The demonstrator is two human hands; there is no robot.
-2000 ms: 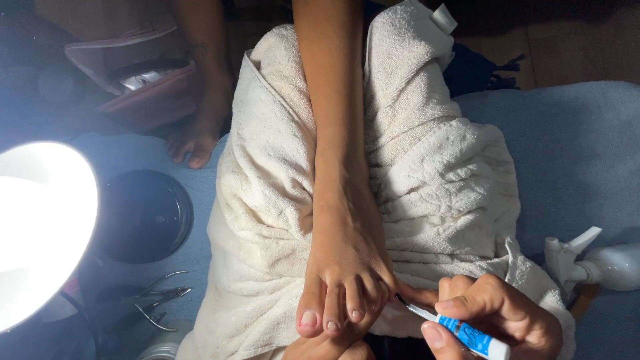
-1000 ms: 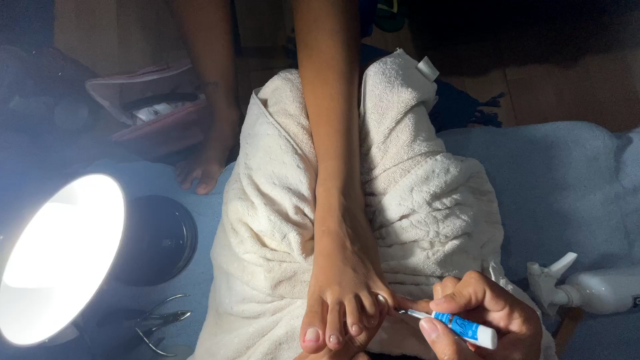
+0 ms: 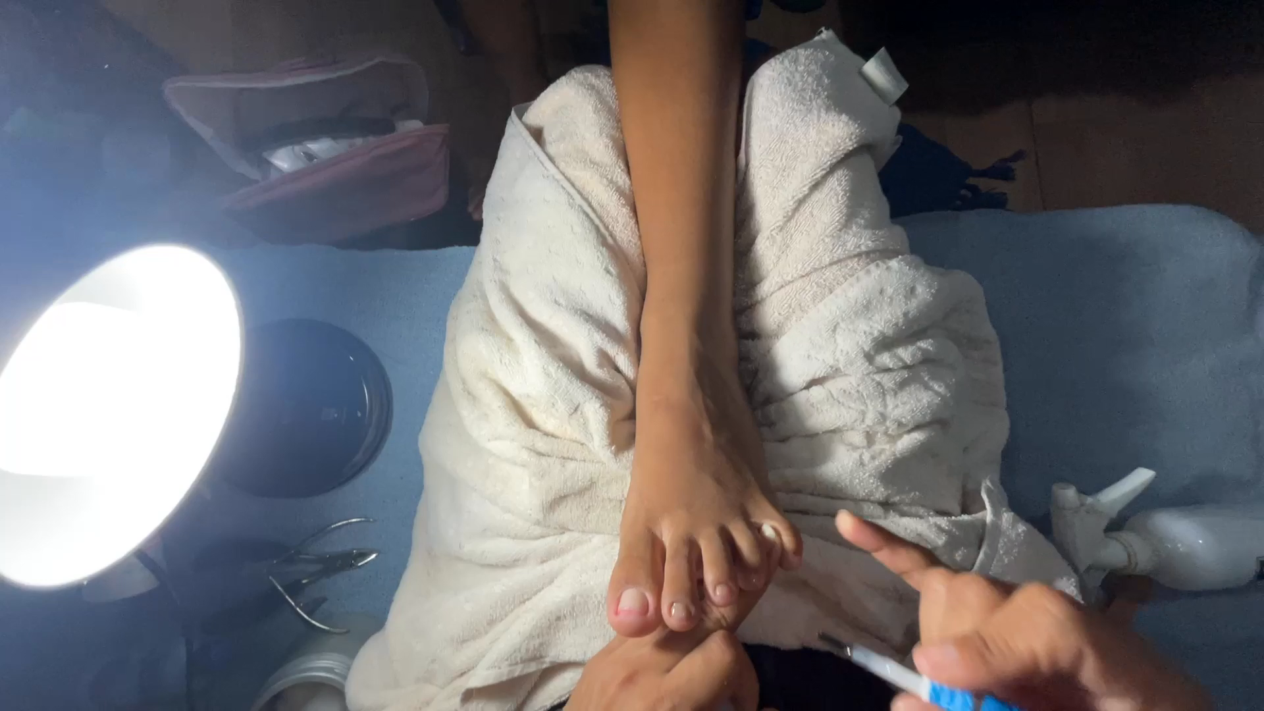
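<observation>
Another person's bare foot (image 3: 696, 464) rests toes toward me over a cream towel (image 3: 533, 395). My left hand (image 3: 667, 671) is under the toes at the bottom, gripping the front of the foot; part of it is hidden below the toes. At the lower right, my right hand (image 3: 1007, 632) holds a small applicator brush (image 3: 889, 667) with a blue and white handle between thumb and fingers, index finger extended. The dark brush tip is apart from the foot, to the right of the toes and lower. Something pale shows between the smallest toes.
A bright lamp (image 3: 118, 415) stands at left, beside a round dark dish (image 3: 306, 405). Metal nippers (image 3: 321, 568) and a jar (image 3: 311, 681) lie below it. A white spray bottle (image 3: 1185, 543) lies at right on a blue towel (image 3: 1116, 326). An opened pink pouch (image 3: 346, 188) is at upper left.
My right hand has drawn back from the small toes with the brush, toward the lower right. The other bare foot at upper left has moved mostly out of sight.
</observation>
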